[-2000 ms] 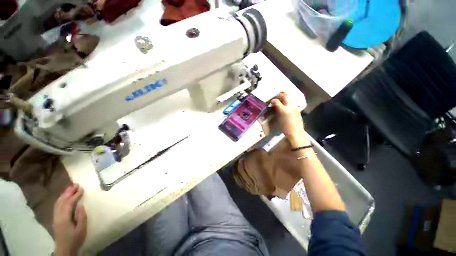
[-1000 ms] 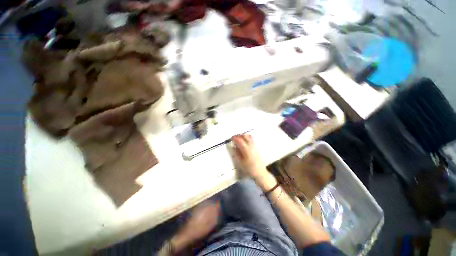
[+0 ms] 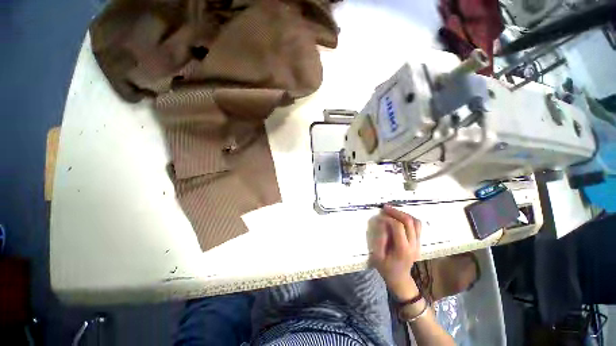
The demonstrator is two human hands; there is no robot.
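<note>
My right hand [image 3: 395, 240] is low over the table's front part, right of the needle plate [image 3: 329, 167], with its fingertips close together near the dark slot. Whether it pinches something small cannot be seen. My left hand is not in view; a blue sleeve [image 3: 216, 321] shows below the table edge. The white sewing machine [image 3: 500, 132] stands at the right, its needle area over the plate. A brown ribbed fabric piece [image 3: 216, 196] lies flat left of the plate, joined or overlapping with a crumpled brown heap [image 3: 263, 51] behind it.
A dark phone [image 3: 494, 214] lies at the table's right end, beside a small blue tool [image 3: 490, 191]. Below the edge is a pale tub [image 3: 493, 297] with brown pieces [image 3: 454, 276] and clear plastic [image 3: 446, 314]. Dark red fabric [image 3: 471, 27] lies at the back.
The view has swung left, showing more of the brown fabric. My right hand has moved from beside the phone to near the needle plate. My left hand has dropped out of view.
</note>
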